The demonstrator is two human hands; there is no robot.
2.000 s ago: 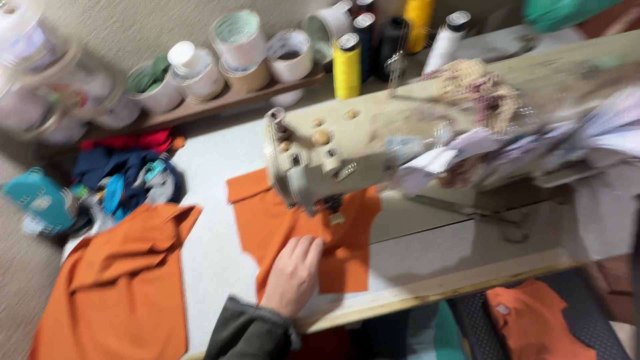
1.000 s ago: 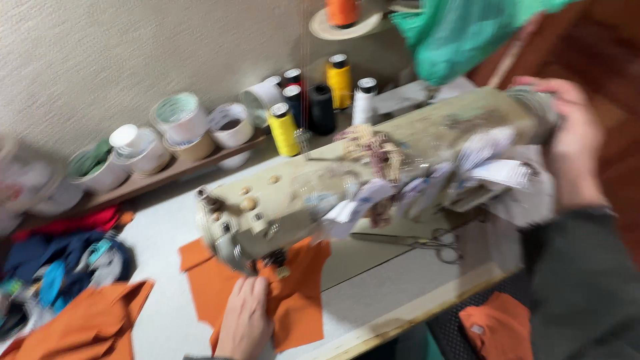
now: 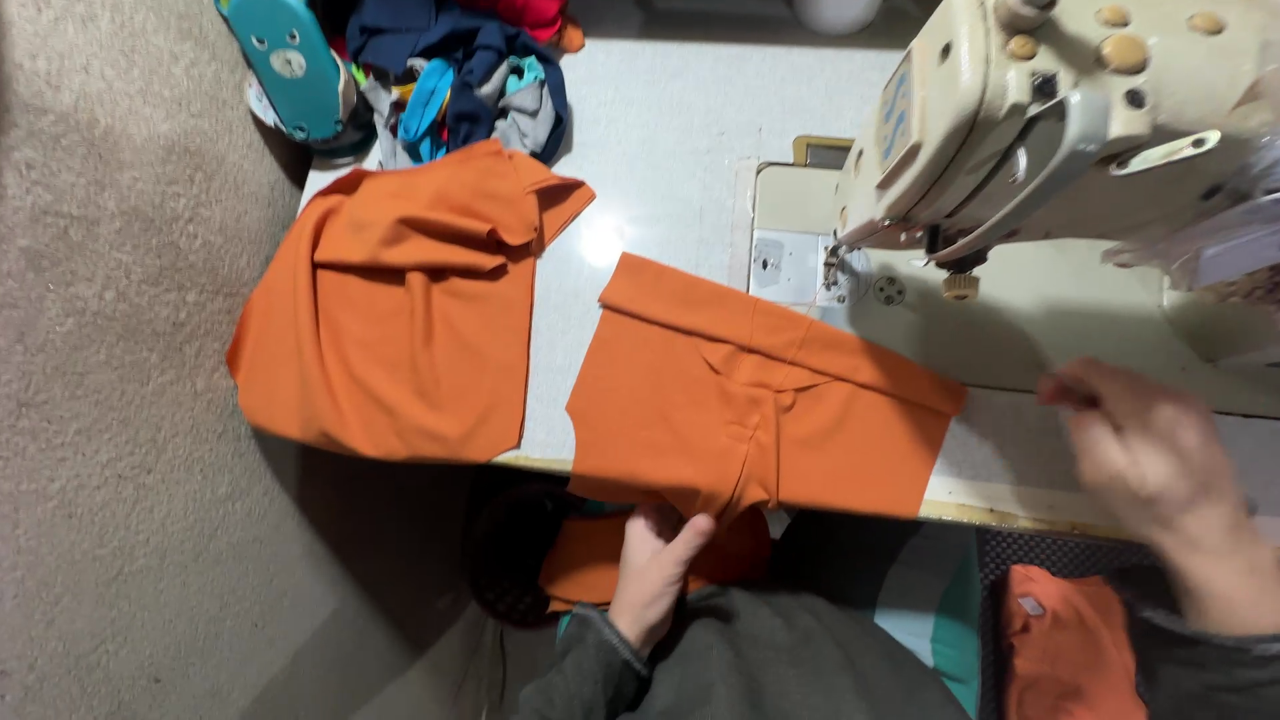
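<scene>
An orange fabric piece (image 3: 660, 390) with a folded band and seams lies at the table's front edge, just in front of the sewing machine (image 3: 960, 150). My left hand (image 3: 655, 570) grips its lower edge between thumb and fingers. My right hand (image 3: 1150, 450), blurred, is raised over the table's front edge at the right, beside the machine bed; its fingers are curled, and whether it holds anything cannot be made out. The presser foot (image 3: 832, 265) stands behind the fabric's band, with thread near it. Another orange fabric piece (image 3: 420, 330) lies folded at the left.
Mixed fabric scraps (image 3: 470, 80) are heaped at the back left, beside a teal object with a bear face (image 3: 300, 85). More orange fabric (image 3: 580, 560) hangs below the table edge near my left hand. A further orange garment piece (image 3: 1065, 640) lies at the lower right.
The orange piece, under the machine head before, now lies in front of the presser foot. My right hand has left the machine's right end. The view has swung left and down.
</scene>
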